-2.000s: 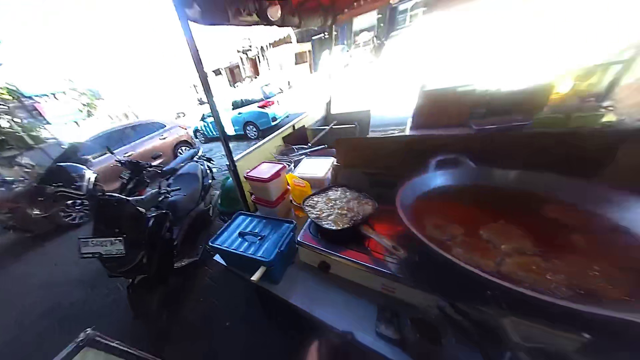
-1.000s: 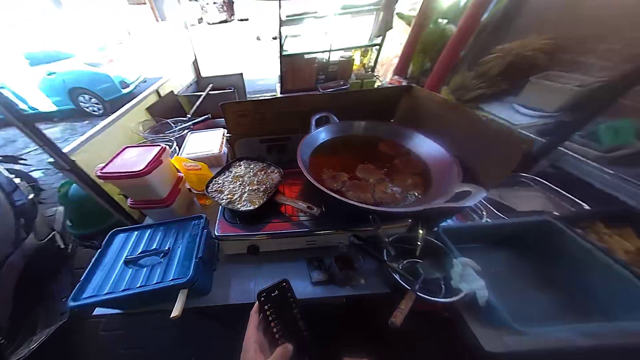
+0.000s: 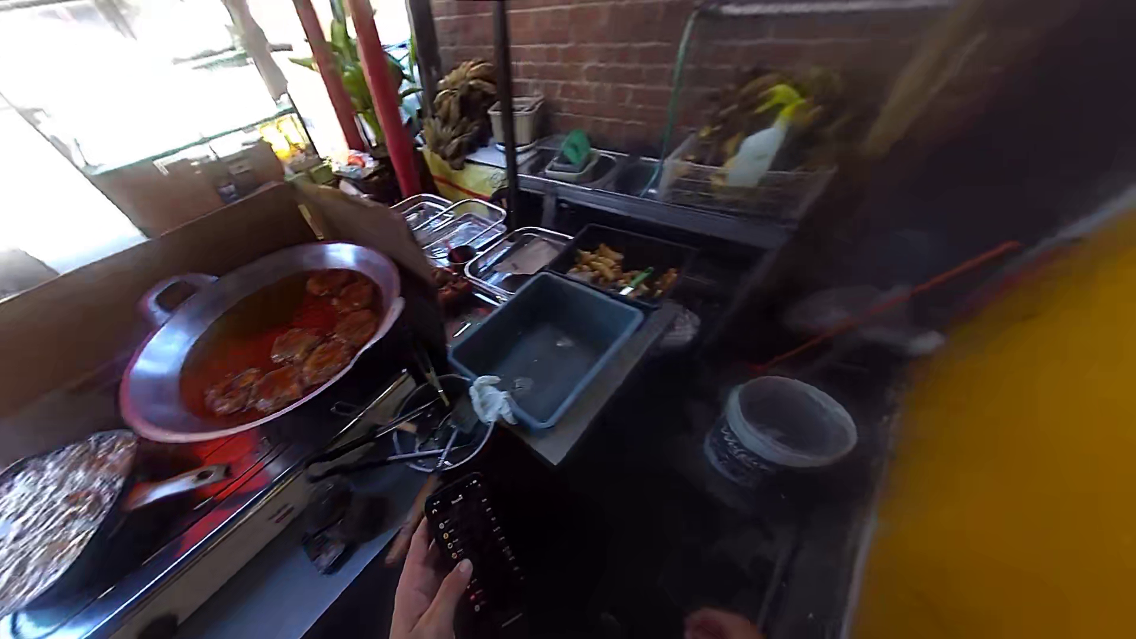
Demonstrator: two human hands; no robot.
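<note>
My left hand (image 3: pixel 430 581), low in the middle of the head view, is closed around a dark smartphone (image 3: pixel 475 541) with its lit screen up and my thumb over it. At the bottom edge, right of the phone, a blurred part of my right hand (image 3: pixel 721 624) shows; its fingers are mostly cut off. Beyond the phone stands a round bowl (image 3: pixel 442 453) with long-handled utensils across it. To the left, a large metal wok (image 3: pixel 146 382) holds several pieces frying in reddish oil. A smaller pan (image 3: pixel 67 515) with bubbling contents is at the far left.
A blue-grey plastic basin (image 3: pixel 577 404) sits on the counter, with a dark tray of fried food (image 3: pixel 612 266) and metal trays (image 3: pixel 515 257) behind. A white plastic bucket (image 3: pixel 785 426) stands to the right. Bananas (image 3: pixel 461 106) are near the brick wall. A yellow surface fills the right edge.
The view has swung far to the right, from the street and motorcycle to the basin and bucket. The phone in my left hand is in view one second ago and now. My right hand has come into view.
</note>
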